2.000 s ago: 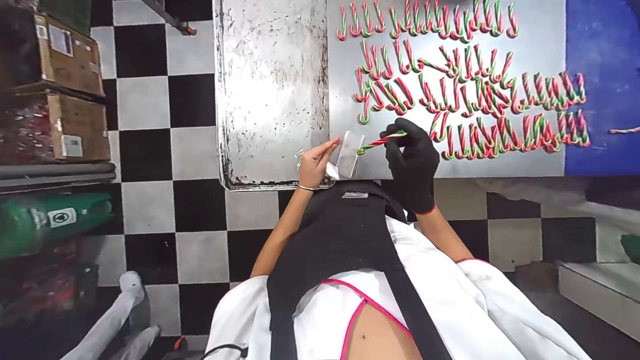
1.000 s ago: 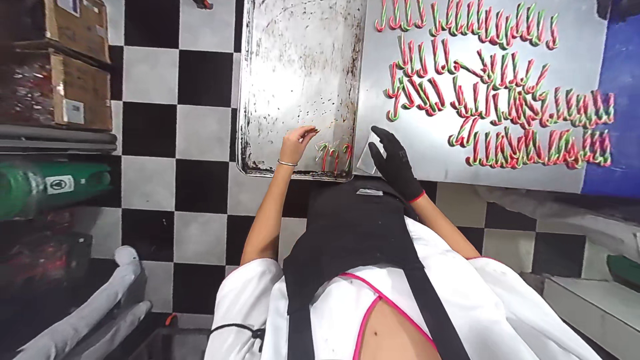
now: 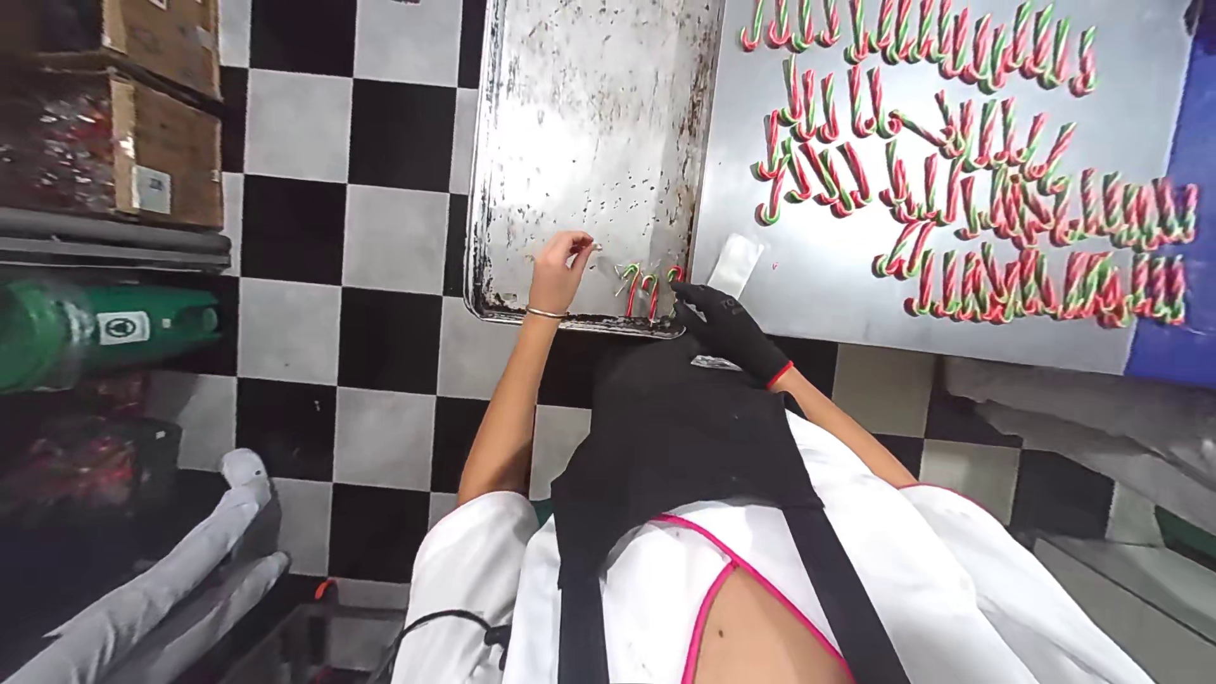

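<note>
My left hand, bare with a thin bracelet, is over the worn metal tray. Its fingertips are close together near a tiny pale bit; whether they pinch it is unclear. Several red and green candy canes lie at the tray's near right corner, with clear wrap around them. My right hand, in a black glove, reaches over the tray's right edge, fingertips at the rightmost of these canes; its grip is unclear. A stack of clear plastic bags lies just above that hand. Rows of unwrapped candy canes cover the metal table.
The metal table adjoins the tray's right side, with a blue surface beyond it. Cardboard boxes and a green cylinder stand at the left. A person's light-coloured legs or sleeves show at the lower left.
Two seconds ago my right hand held a candy cane beside a clear bag at my left hand. My hands then moved apart; since then my right hand has moved left to the canes in the tray.
</note>
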